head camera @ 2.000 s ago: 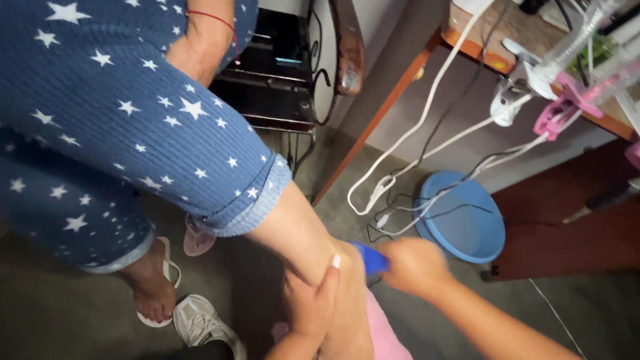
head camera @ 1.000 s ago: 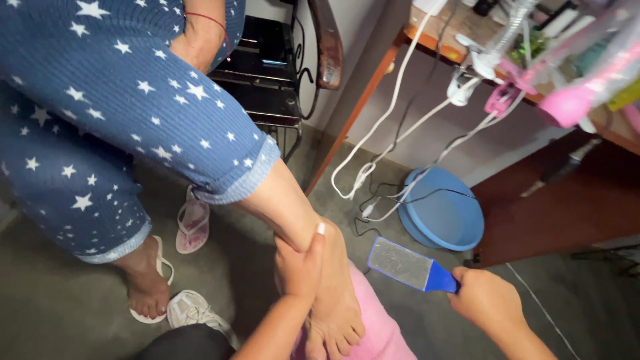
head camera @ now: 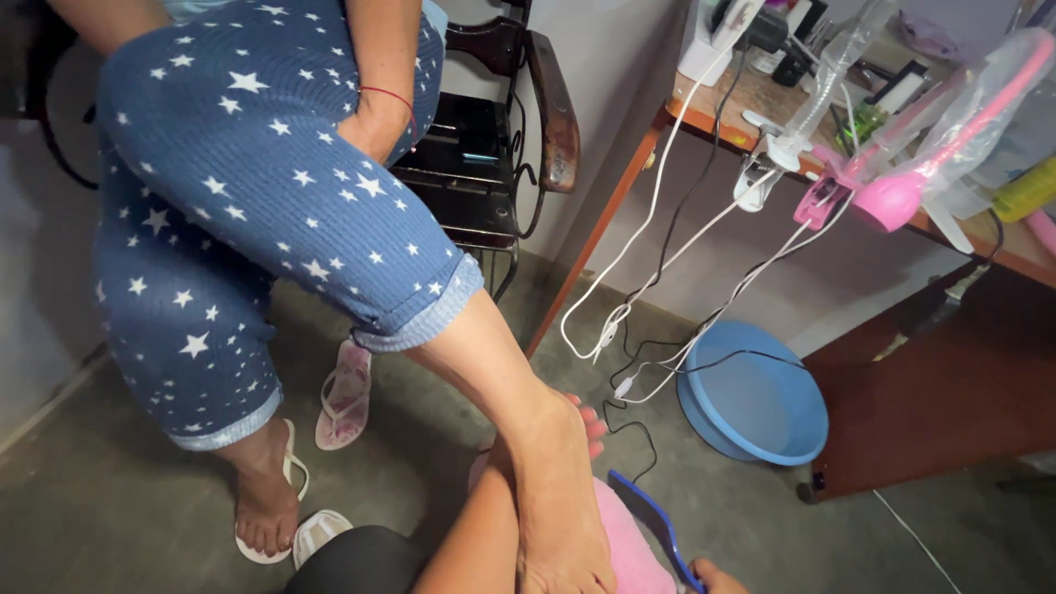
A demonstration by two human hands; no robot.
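A seated person's bare foot (head camera: 557,487) extends over a pink towel (head camera: 627,540), below a rolled star-print trouser leg. My left hand (head camera: 590,425) reaches behind the ankle; its fingertips show at the far side, and the foot hides the palm. At the bottom edge my right hand (head camera: 714,577), partly out of view, holds a blue foot file (head camera: 656,516) by its handle. The file is seen nearly edge-on, over the towel's right side and apart from the foot.
A blue basin (head camera: 751,396) stands on the floor beside a desk (head camera: 709,111) with clamp lamps and hanging cables (head camera: 660,247). Behind the leg is a dark chair (head camera: 470,198). A pink flip-flop (head camera: 345,396) and a white shoe (head camera: 320,532) lie at left.
My left hand has gone from the front of the ankle to behind it. My right hand has moved down toward the frame's bottom edge, and the file has turned from face-on to edge-on.
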